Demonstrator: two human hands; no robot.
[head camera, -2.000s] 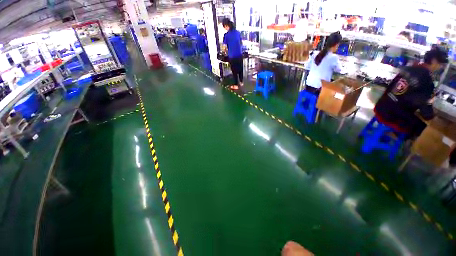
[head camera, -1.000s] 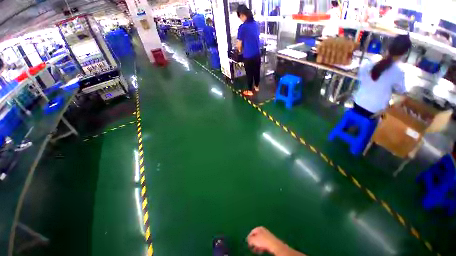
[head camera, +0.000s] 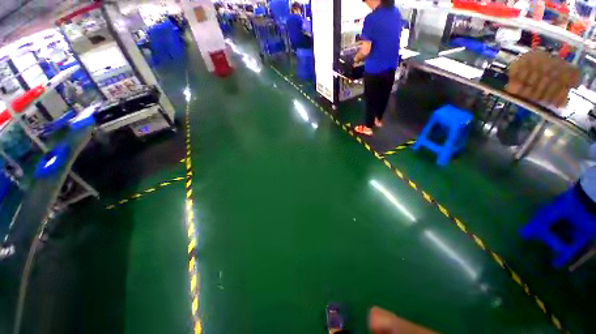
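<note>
The glossy green floor lies in front of me, with yellow-black tape along both sides of the aisle. My right hand is a blurred, cut-off shape at the bottom edge; its fingers cannot be made out. I see nothing in it. My left hand is out of the picture. The tip of my shoe shows just left of my right hand.
A long dark green line surface runs down the left, with a machine beyond it. A person in blue stands at the right. Blue stools and a workbench are on the right. A red bin stands by a pillar.
The view has moved forward along the aisle. The standing person and machine look nearer, and the seated people have mostly passed out at the right. My right hand is lower in view.
</note>
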